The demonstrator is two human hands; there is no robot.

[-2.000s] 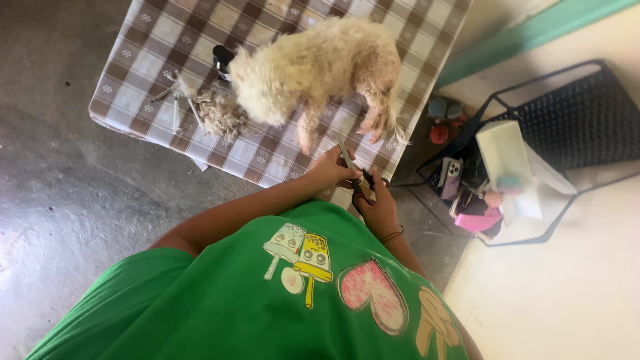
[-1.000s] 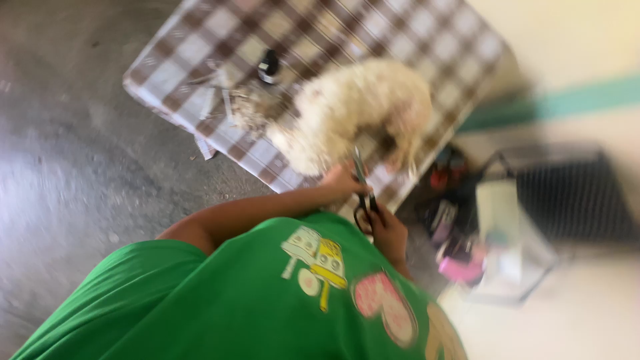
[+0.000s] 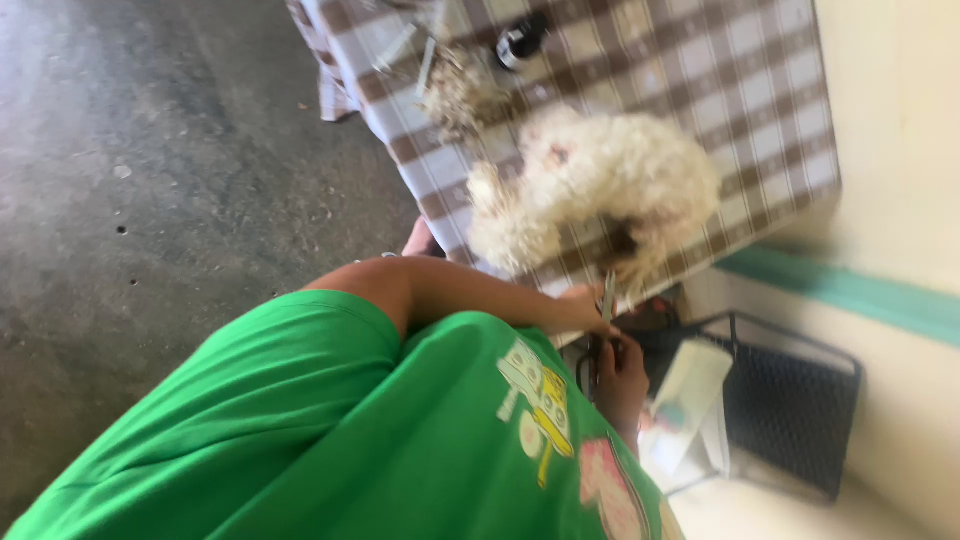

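A pair of metal scissors with dark handles (image 3: 608,298) is between my hands, its blades pointing toward the dog. My right hand (image 3: 624,375) is at the handles, with its fingers closed on them. At the blades, my left hand (image 3: 586,309) has its fingertips against the metal; blur hides the exact grip. Just beyond the blade tips, a curly cream-coloured dog (image 3: 622,161) has its body bent on the table, fur near the tips. A clump of cut fur (image 3: 459,90) lies to its left, near a small dark bottle (image 3: 520,42).
A brown-and-white checked cloth covers the table (image 3: 757,142). Thin pale sticks or tools (image 3: 427,64) lie near the fur. At the right, a black chair (image 3: 795,412) holds a pale box (image 3: 694,375). Past the table's left edge is concrete floor (image 3: 210,165); a wall with a green band (image 3: 847,289) borders the right.
The dog's body has gone from fairly straight to strongly bent. Both hands have stayed at the scissors. The view has turned and shifted a lot.
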